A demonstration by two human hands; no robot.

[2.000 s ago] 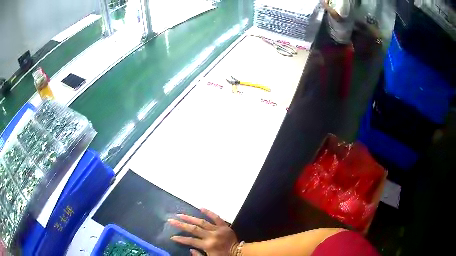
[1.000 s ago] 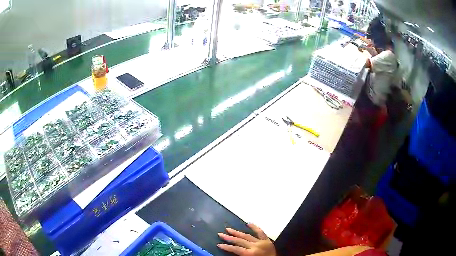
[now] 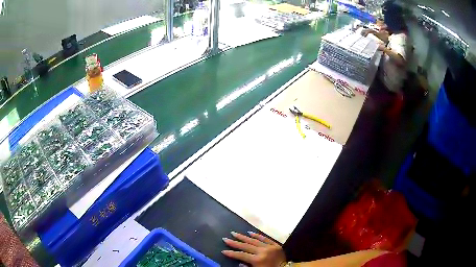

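Note:
My right hand lies palm down and empty on the black mat, fingers apart and pointing left, at the bottom edge. My left hand is out of the picture. Left of my right hand, a small blue bin, cut off by the bottom edge, holds thin green strips. A clear compartment tray filled with small green and silver boards sits at the left above a large blue crate with yellow characters, white sheet between them.
White sheet with yellow-handled pliers and another hand tool. Stacked trays and a person stand beyond. Green belt, phone, bottle; red bags lower right, blue crates at right.
The view has swung right and up since the first frame, then shifted slightly. My right hand stays flat on the mat. The far person's arms have moved at the stacked trays.

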